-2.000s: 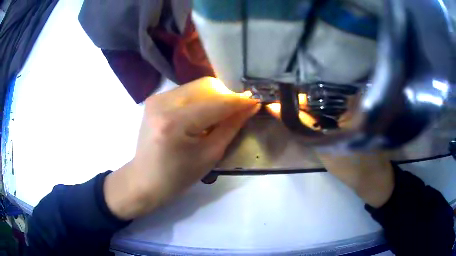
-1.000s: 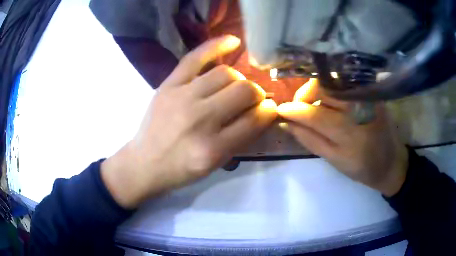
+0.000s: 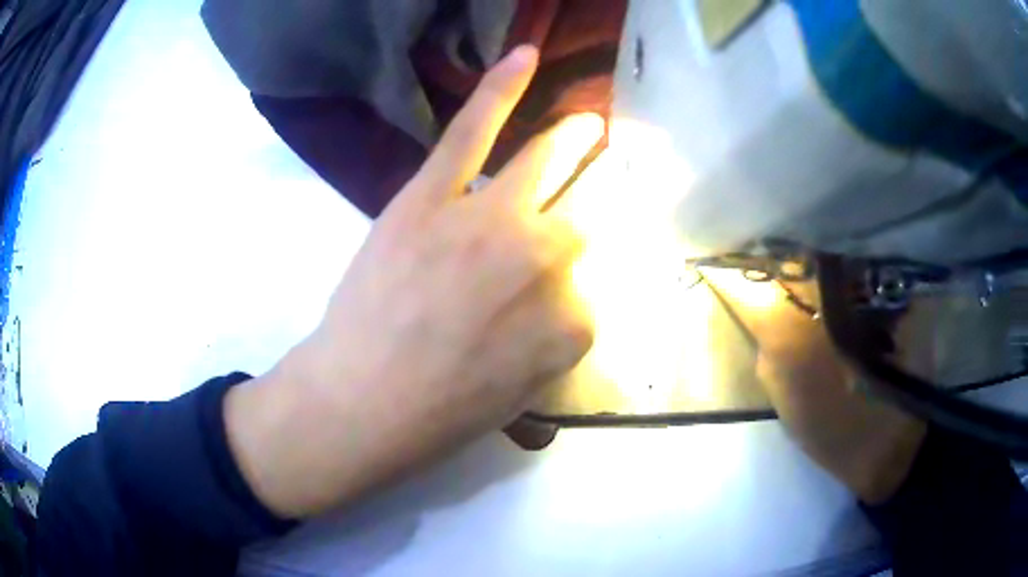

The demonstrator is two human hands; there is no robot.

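Observation:
The maroon fabric panel, joined to grey fabric, lies bunched left of the sewing machine head. My left hand lies over the cloth's near edge, index finger stretched out; its fingertips glare in the lamp light, and whether they pinch cloth is hidden. My right hand is under the machine head near the presser foot; its fingers are partly hidden and washed out, so its grip cannot be told.
The bright metal machine bed has a dark front edge with a brown knob-like piece. The white table spreads left and in front. Dark cloth hangs at the upper left. A dark curved bar crosses at right.
My hands have moved apart: one second ago their fingertips met at the maroon cloth. The left is now further left and flatter, the right under the head. The view of the machine head has shifted.

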